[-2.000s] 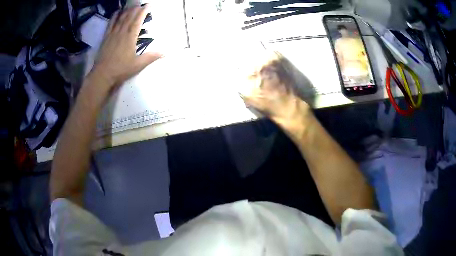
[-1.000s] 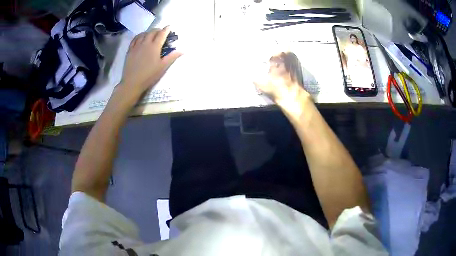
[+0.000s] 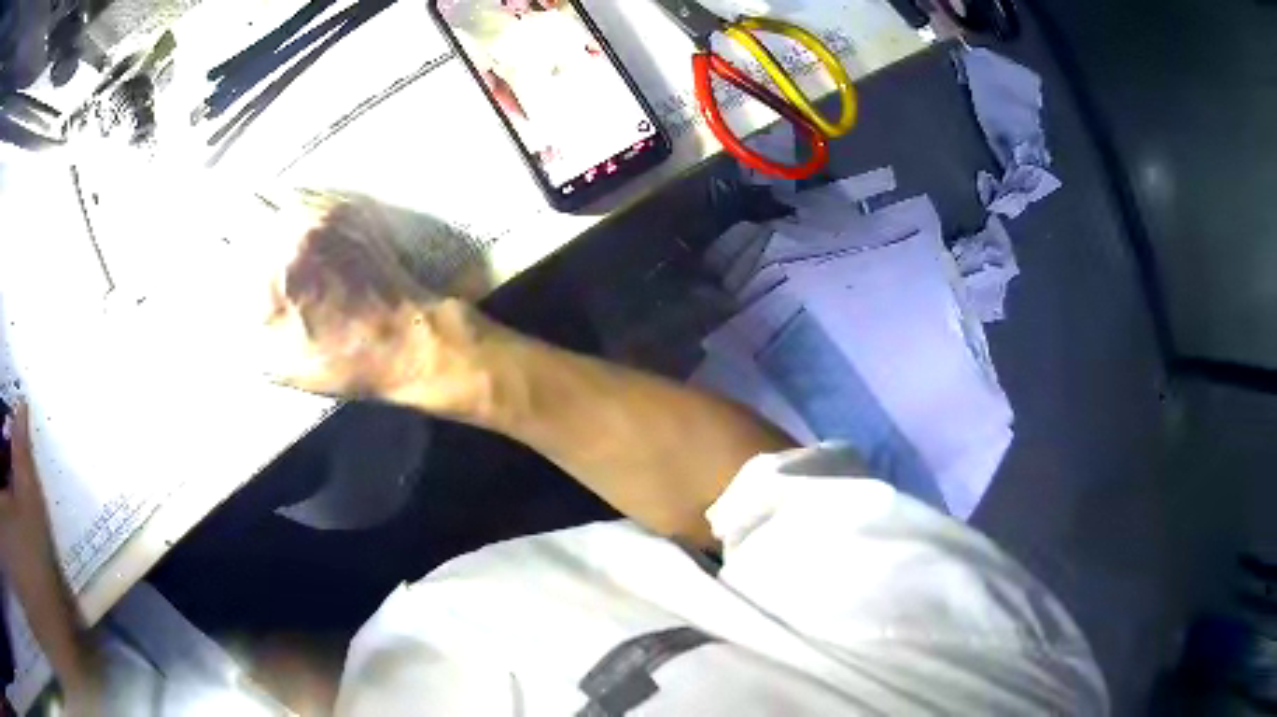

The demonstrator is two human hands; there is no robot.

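My right hand [image 3: 357,301] is over the white table [image 3: 182,420], near its front edge, with fingers curled. Glare and blur hide the fingertips, so I cannot tell if they hold anything. My left hand [image 3: 17,455] is at the left edge of the view, mostly cut off, and what it holds is not visible. Several black strips [image 3: 287,56] lie on the table at the upper left. A thin dark line [image 3: 93,231] lies on the bright surface left of my right hand.
A smartphone [image 3: 567,105] with a lit screen lies beyond my right forearm. Scissors with red and yellow handles [image 3: 798,168] lie at the table edge. Below are stacked pale papers [image 3: 917,301] and crumpled scraps [image 3: 1008,133]. A printed scale [image 3: 98,530] runs along the near edge.
The view has turned right, so the table things sit further left and the papers below show more. My left hand has gone mostly out of the picture. My right hand stays over the table.
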